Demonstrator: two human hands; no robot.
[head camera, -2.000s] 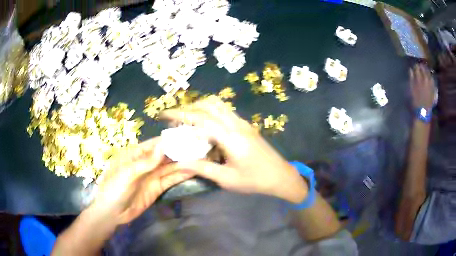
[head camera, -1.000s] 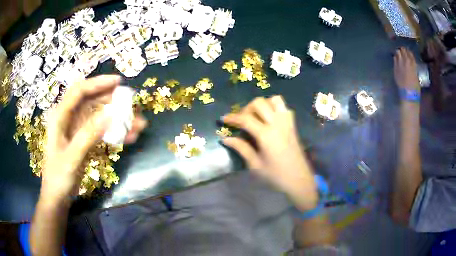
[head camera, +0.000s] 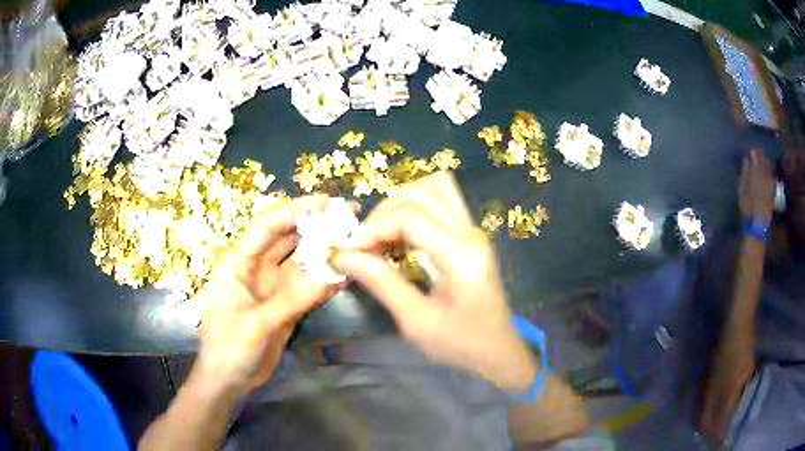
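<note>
My left hand (head camera: 256, 286) holds a white plastic housing (head camera: 323, 236) in front of me, over the near edge of the table. My right hand (head camera: 441, 277) is at the housing's right side, with thumb and fingers pinched against its face. A bit of gold shows at the right thumb tip, apparently a small brass contact (head camera: 334, 255). My right wrist has a blue band. A large heap of brass contacts (head camera: 159, 229) lies left of my left hand, and smaller groups (head camera: 379, 169) lie beyond the hands. Some gold pieces show partly behind my right fingers.
A heap of white housings (head camera: 322, 95) covers the far left. Several fitted housings (head camera: 579, 146) stand apart at the right. A clear bag (head camera: 33, 75) is at the left edge. A neighbour's hand (head camera: 756, 185) and a brown-rimmed tray (head camera: 746, 77) are far right. A blue stool (head camera: 75, 405) is lower left.
My left hand has brought the housing back rightward and down to the middle. My right hand has moved from the table to the housing. The camera view has shifted.
</note>
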